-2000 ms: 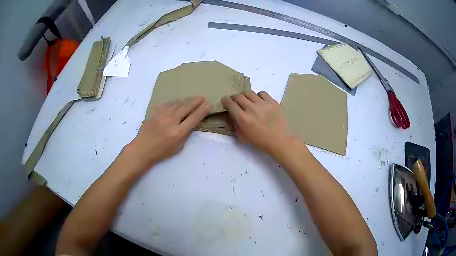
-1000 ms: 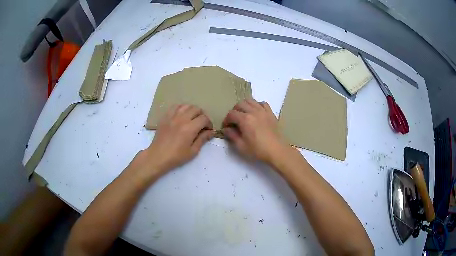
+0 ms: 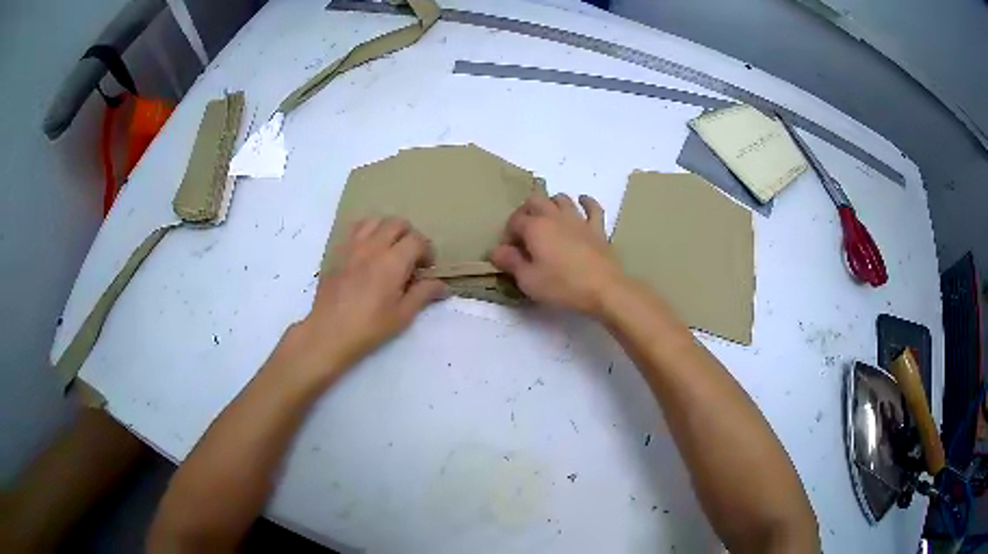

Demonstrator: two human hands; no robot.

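Note:
A fanned stack of khaki pocket pieces (image 3: 433,189) lies flat in front of me, its layered edges showing at the right. A narrow folded hem (image 3: 464,269) runs along the near edge of the top piece. My left hand (image 3: 374,276) pinches the left part of this fold. My right hand (image 3: 555,251) pinches its right part, fingers curled over the cloth. Lower layers and a white edge show below the fold. Another khaki pile (image 3: 685,249) lies to the right, partly behind my right hand.
The steam iron (image 3: 880,433) stands at the right edge beside a dark rest (image 3: 905,338). Red-handled scissors (image 3: 861,247) and a cream pad (image 3: 750,152) lie at the far right. Grey rulers (image 3: 590,84) lie along the far side. A khaki bundle (image 3: 206,162) and strip (image 3: 114,292) lie left.
My hands have moved slightly apart since a second ago, and a folded strip now shows between them. Two seconds ago the near edge was lifted over the lower layers.

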